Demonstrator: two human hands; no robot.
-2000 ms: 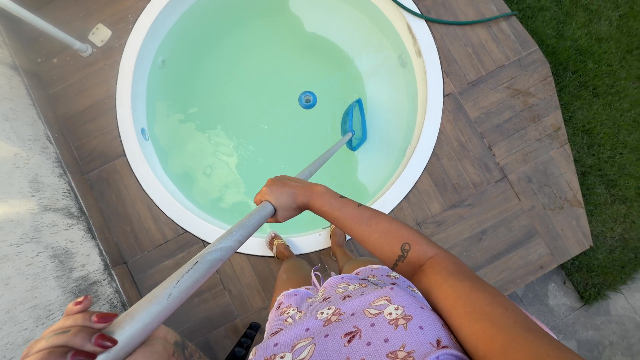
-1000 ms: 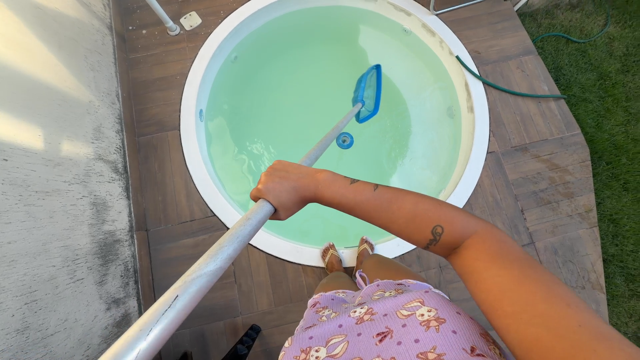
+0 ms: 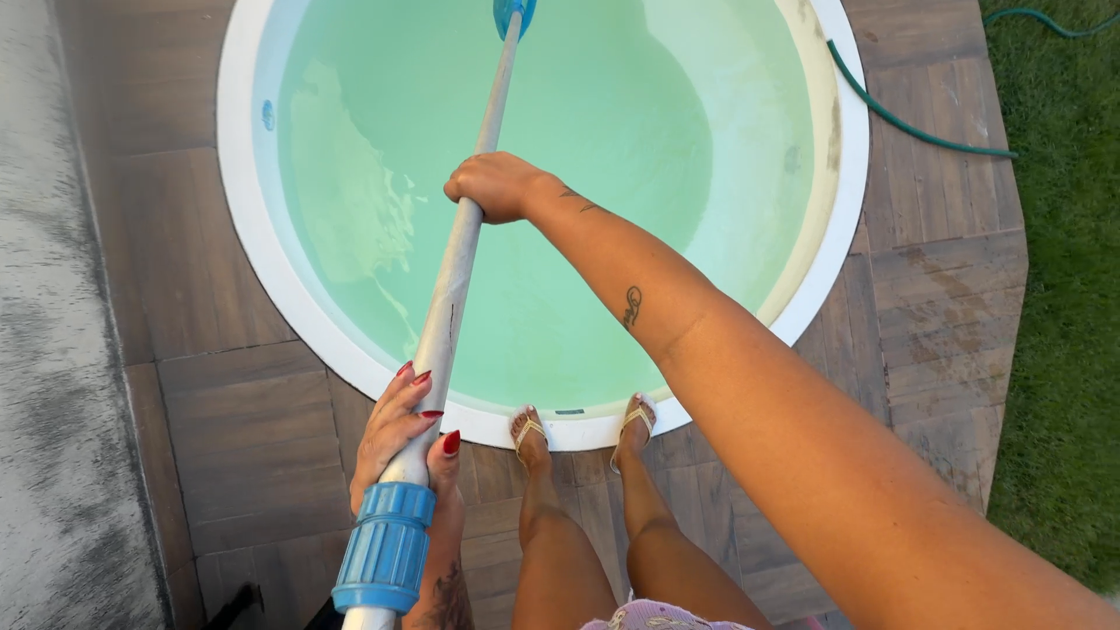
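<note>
A long pale telescopic pole [image 3: 451, 289] runs from the bottom edge up over a round pool of greenish water [image 3: 542, 289]. My right hand [image 3: 497, 186] is closed around its upper part, above the water. Lower down, my left hand [image 3: 404, 429] wraps the pole from beneath, thumb and fingers on either side, just above a ribbed blue locking collar [image 3: 385, 547]. At the pole's far end, part of a blue skimmer net frame [image 3: 514, 16] shows at the top edge; the rest of it is out of view.
My sandalled feet [image 3: 632, 429] stand at the pool's white rim [image 3: 284, 306]. A green hose [image 3: 919, 131] crosses the rim at right, near grass [image 3: 1067, 306]. Wood-look floor tiles [image 3: 245, 437] surround the pool; a stained wall [image 3: 52, 350] stands at left.
The pole has swung steeper, and its blue collar has come into view. My left hand, out of view one second ago, is now on the pole. The view has shifted.
</note>
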